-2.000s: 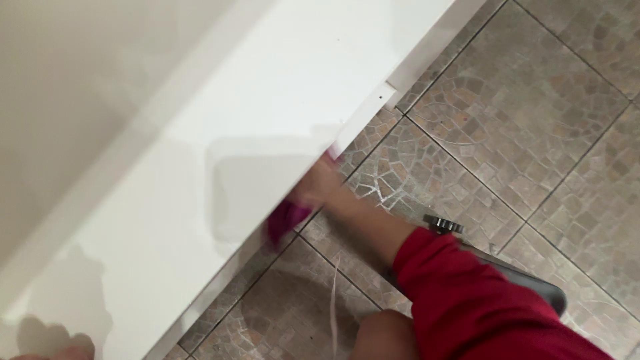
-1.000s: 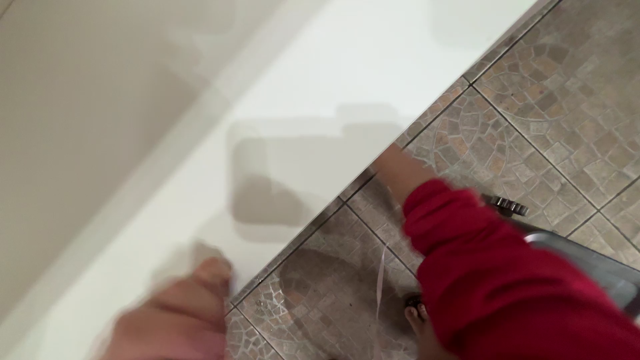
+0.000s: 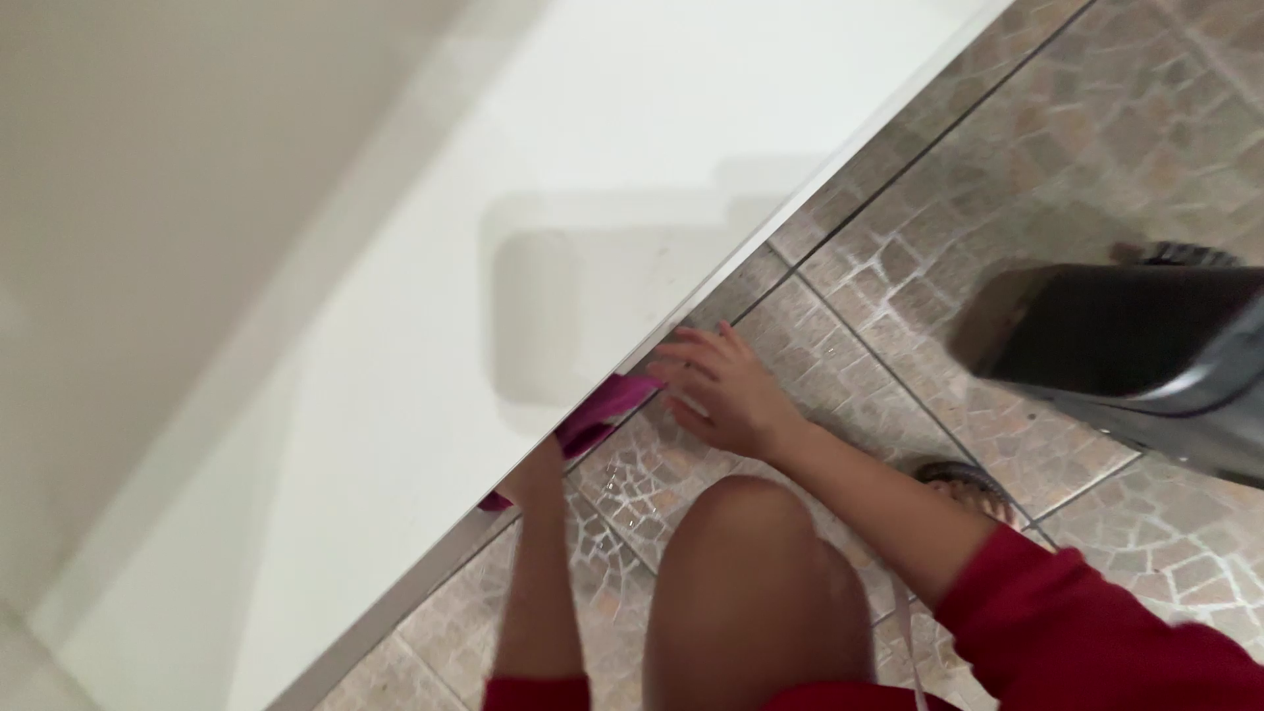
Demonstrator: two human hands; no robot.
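A purple cloth [image 3: 604,410] shows at the lower edge of a white panel [image 3: 395,346], close to the tiled floor. My left hand [image 3: 536,477] reaches in at that edge beside the cloth; its fingers are hidden behind the panel, so its grip cannot be told. My right hand [image 3: 726,390] is just right of the cloth, with its fingers apart and stretched toward the panel's edge. Nothing is seen held in it. The fingertips are near the cloth's right end; whether they touch it is unclear.
Patterned floor tiles [image 3: 889,365] lie along the panel. A dark container with a glossy grey rim [image 3: 1185,380] stands at the right, with a dark ridged object [image 3: 1190,254] behind it. My bent knee [image 3: 755,583] is between my arms, and a sandalled foot [image 3: 973,491] is below the right forearm.
My left hand has moved from the panel's face to its lower edge by the cloth. My right hand, partly hidden behind the edge before, is now out in view with fingers apart.
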